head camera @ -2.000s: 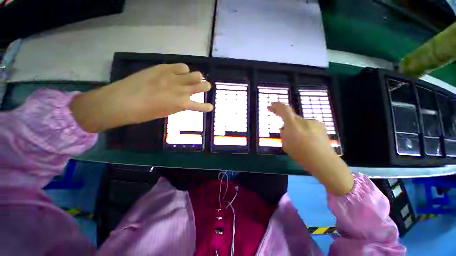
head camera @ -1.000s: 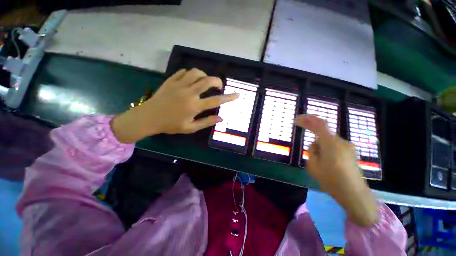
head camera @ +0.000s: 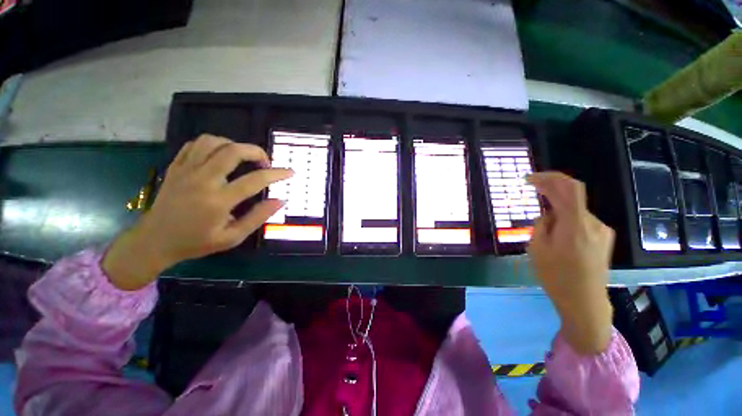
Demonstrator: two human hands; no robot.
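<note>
A black phone tray (head camera: 358, 106) lies on the green bench in front of me and holds several smartphones with lit white screens. My left hand (head camera: 203, 199) is over the leftmost slot, its index fingertip at the screen of the leftmost lit smartphone (head camera: 307, 207). My right hand (head camera: 571, 244) is at the right end, its index fingertip at the right edge of the rightmost lit smartphone (head camera: 503, 195). Two more smartphones, one (head camera: 370, 191) and another (head camera: 442, 191), lie between my hands. Neither hand visibly holds anything; my right hand's curled fingers are partly hidden.
Stacked trays (head camera: 606, 195) with dark-screened phones stand at the right. Pale boards (head camera: 431, 53) lie behind the tray. A small yellow-gold piece (head camera: 140, 199) lies left of my left hand. A yellowish-green rod-like thing (head camera: 700, 85) reaches in at upper right. A white cord hangs down my chest (head camera: 370, 349).
My left hand has moved back off the leftmost screen toward its left edge. My right hand has moved right, from the third lit phone to the rightmost. The two middle screens now show mostly blank white.
</note>
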